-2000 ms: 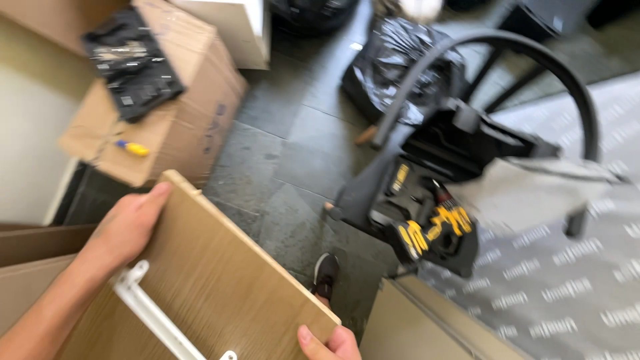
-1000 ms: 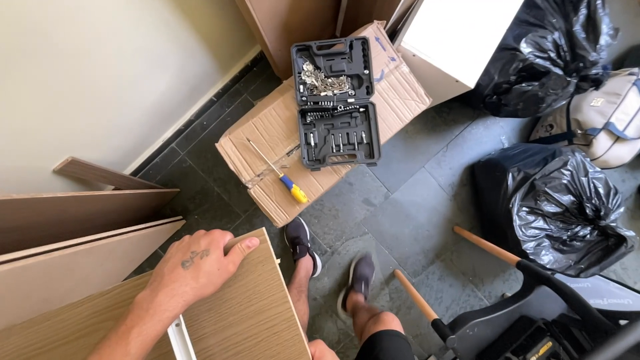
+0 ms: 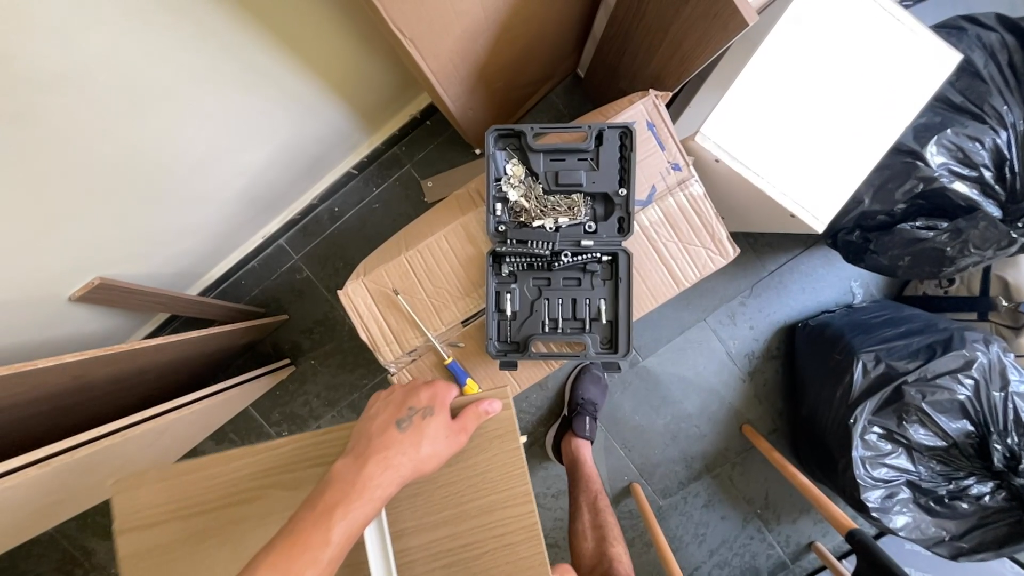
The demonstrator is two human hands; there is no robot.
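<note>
My left hand point(image 3: 420, 428) grips the top edge of a wood-grain panel point(image 3: 472, 488), which has a white metal rail point(image 3: 379, 546) on its face. Only a sliver of my right hand point(image 3: 563, 570) shows, at the bottom edge beside the panel's right side; its grip is hidden. Just beyond the panel, a screwdriver point(image 3: 450, 364) with a blue and yellow handle lies on a flattish cardboard box point(image 3: 424, 248). On that box an open black plastic tool case point(image 3: 560, 300) holds bits and sockets, with a pile of loose screws and fittings point(image 3: 544, 200) in its upper half.
Wood panels point(image 3: 144, 400) lean at the left by the wall. A white-topped cabinet piece point(image 3: 832, 104) stands at the upper right. Black plastic bags point(image 3: 944, 424) line the right side. Wooden chair legs point(image 3: 800, 480) jut in at the lower right, above the slate-tiled floor point(image 3: 688, 400).
The view has swung toward the box with the tool case. The panel and my left hand have moved toward the box, and the panel's edge is now close to the screwdriver handle.
</note>
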